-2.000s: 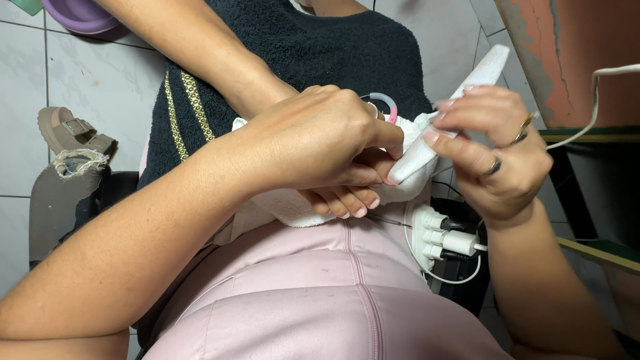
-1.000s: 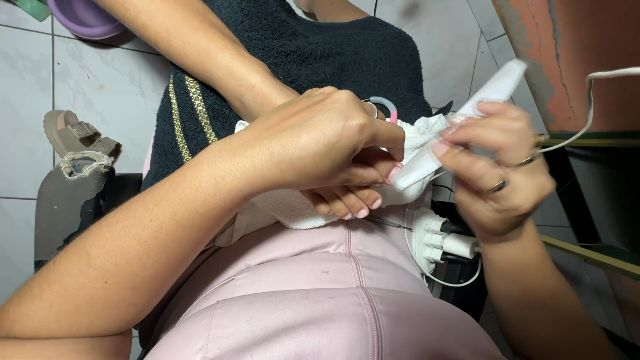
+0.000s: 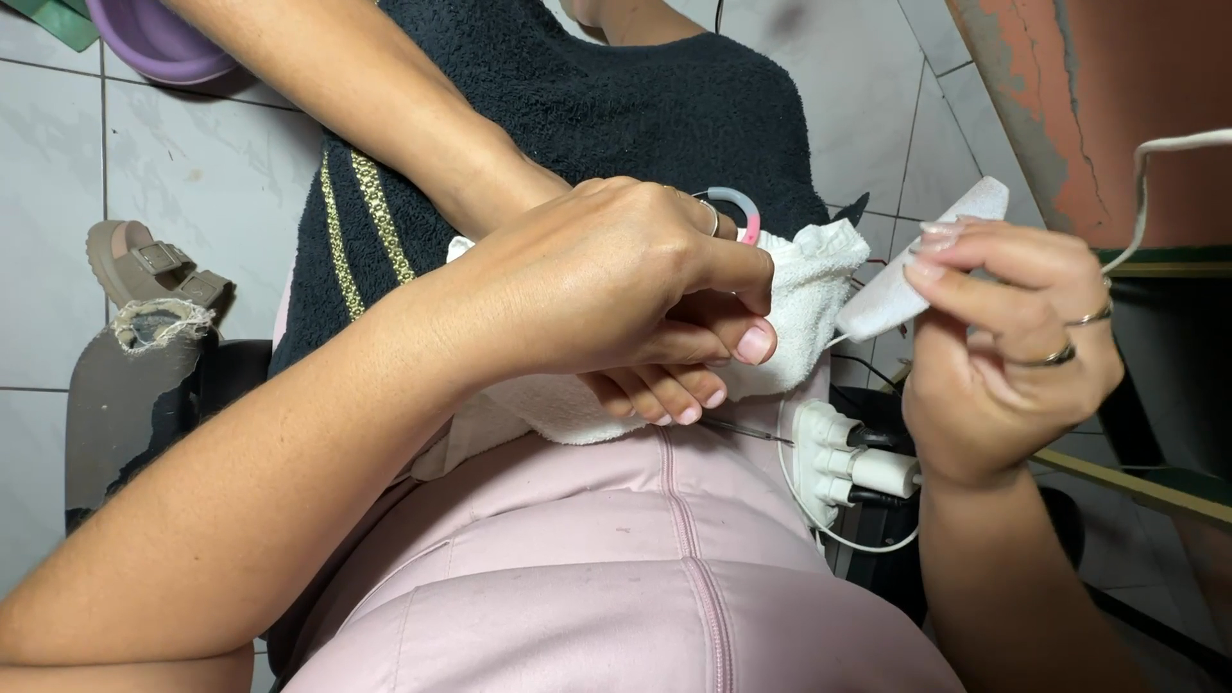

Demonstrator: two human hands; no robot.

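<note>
My left hand (image 3: 626,269) reaches over another person's bare foot (image 3: 664,385) and grips it near the big toe (image 3: 753,339). The other toes show below my fingers. Between the thumb and fingers of my right hand (image 3: 1011,327) is a white nail file (image 3: 924,265), tilted and apart from the toe. A white towel (image 3: 808,298) lies under the foot and beside it. Behind my left fingers a grey and pink curved handle (image 3: 741,212) shows in part; what it belongs to is hidden. A thin metal tool (image 3: 746,429) lies below the toes.
A dark towel (image 3: 616,115) with gold stripes covers the other person's leg. A white multi-plug adapter (image 3: 823,462) with plugs and cables sits below my right hand. A purple basin (image 3: 164,43), a sandal (image 3: 144,265) and a worn seat (image 3: 130,404) are at the left.
My right hand has moved right with the nail file, away from the big toe, where the file's end was before. My left hand still grips the foot.
</note>
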